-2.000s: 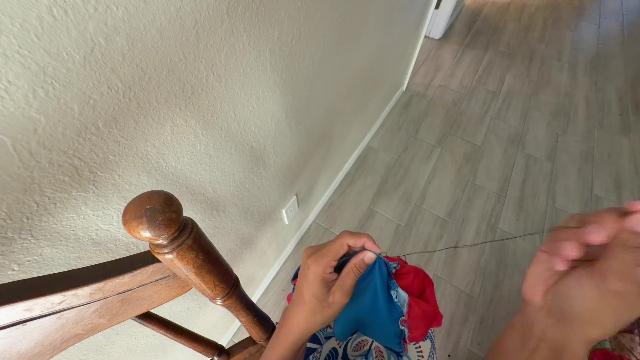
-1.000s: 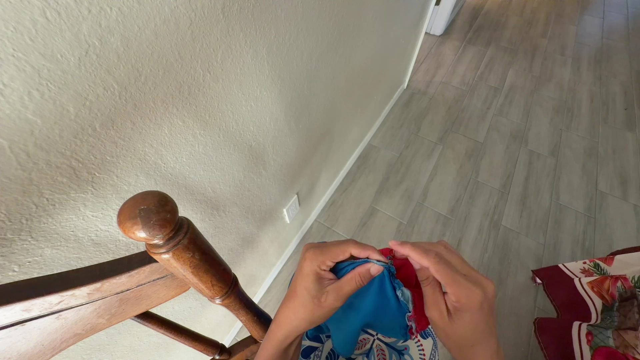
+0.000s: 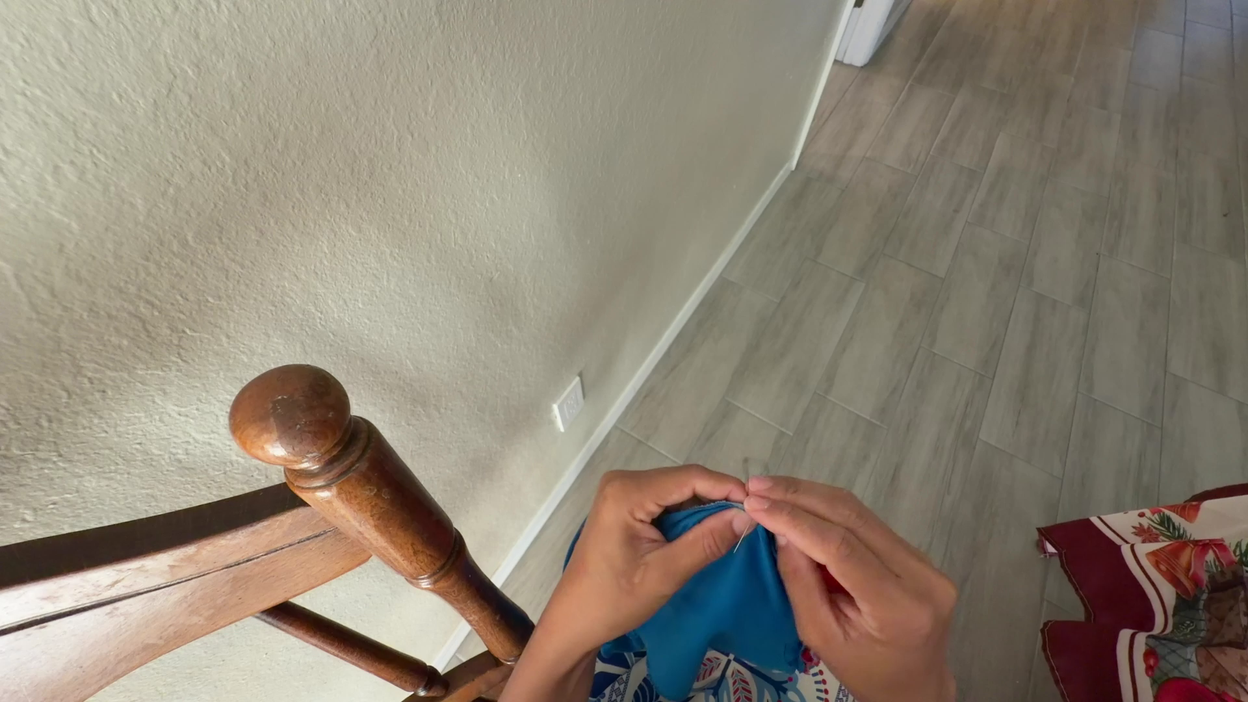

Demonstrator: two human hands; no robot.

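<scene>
Blue fabric (image 3: pixel 726 604) hangs between my two hands, its upper edge pinched between the thumb and fingers of my left hand (image 3: pixel 643 556). The fingertips of my right hand (image 3: pixel 858 575) meet the left ones at that edge, around a thin needle (image 3: pixel 741 538) that pokes out below them. A bit of red cloth shows behind the right fingers. Under the blue fabric lies a white cloth with a blue and red leaf pattern (image 3: pixel 731 678). How the needle passes through the fabric is hidden by the fingers.
A turned wooden chair post (image 3: pixel 390 497) with a round knob (image 3: pixel 291 416) stands at the left, beside a textured wall (image 3: pixel 390 195) with an outlet (image 3: pixel 568 403). Grey plank tiles (image 3: pixel 907 322) cover the floor. A maroon and white floral cloth (image 3: pixel 1111 575) is at the lower right.
My right hand, out to the right with a dark thread stretched from the fabric two seconds ago, has come back to my left hand. The red cloth is now mostly covered.
</scene>
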